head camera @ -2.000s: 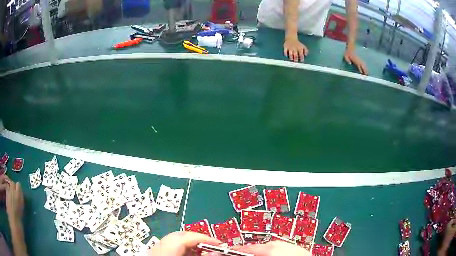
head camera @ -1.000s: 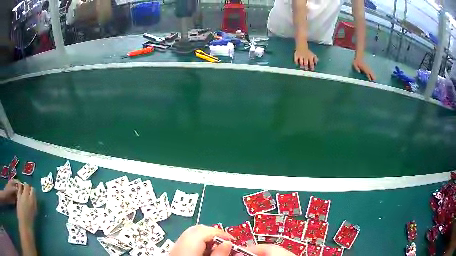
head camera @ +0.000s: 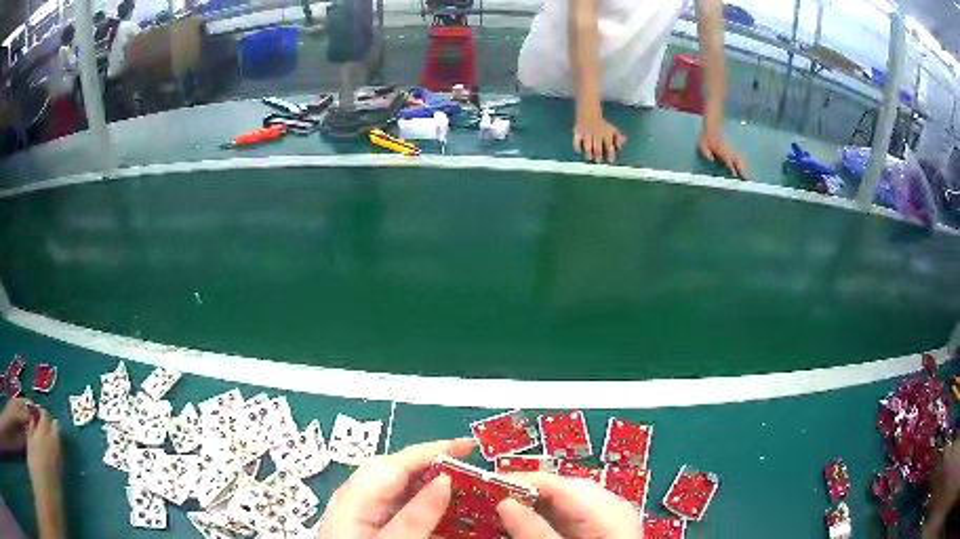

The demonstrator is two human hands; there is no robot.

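Note:
My left hand [head camera: 384, 495] and my right hand [head camera: 574, 510] hold one joined unit [head camera: 468, 507] between them at the bottom centre. Its red face and thin white rim show, and my thumbs lie on the red face. Its lower part is cut off by the picture's edge. Several joined units [head camera: 627, 442] with red faces and white rims lie on the green worktop behind and right of my hands, some partly hidden by my right hand. A pile of white plates [head camera: 224, 434] with dark spots lies left of my hands.
The green belt [head camera: 442, 274] runs across, between white edges. Bare red bases [head camera: 914, 432] are heaped at far right. Another person's hands [head camera: 42, 437] are at far left. Opposite, a person in white [head camera: 600, 53] rests both hands beyond the belt. Orange [head camera: 258, 137] and yellow [head camera: 393, 142] tools lie there.
My hands have risen further into view, and the held unit now shows its red face instead of mostly its edge. The whole view has shifted slightly. The hands opposite rest as before.

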